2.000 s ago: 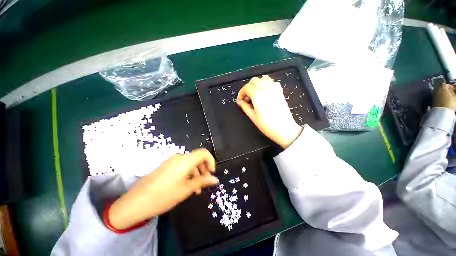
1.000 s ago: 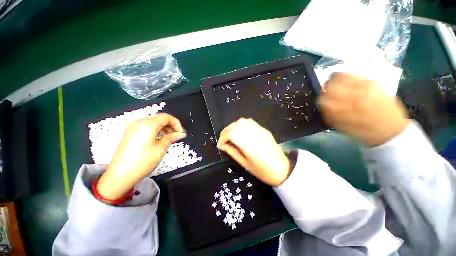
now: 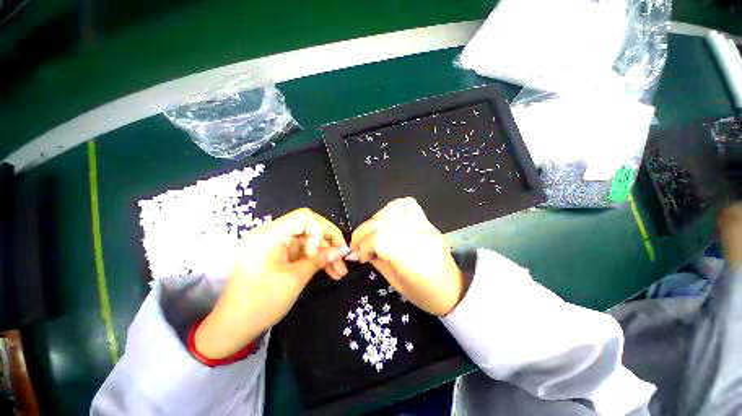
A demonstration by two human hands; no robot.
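My left hand [image 3: 281,264] and my right hand [image 3: 411,256] meet fingertip to fingertip above the inner edges of the trays. A tiny whitish piece shows between the left fingertips; what the right fingertips pinch is too small to tell. A dense heap of white plastic parts [image 3: 195,223] covers much of the left tray [image 3: 289,175]. Thin silvery metal pins [image 3: 468,154] lie scattered in the right tray [image 3: 407,183], which has a raised rim. A loose pile of small white assembled pieces [image 3: 374,337] lies in the near tray [image 3: 317,357], below my hands.
A crumpled clear poly bag [image 3: 232,122] lies beyond the left tray. A bag of pins [image 3: 569,183] with a green sticker and a large white packet [image 3: 545,41] lie at right. At far right are a neighbour's dark tray [image 3: 679,183] and a person's blurred arm [image 3: 724,317].
My left hand has moved right from the white heap and my right hand slightly, so their fingertips meet. The neighbour's hand has withdrawn from the bag of pins to the far right.
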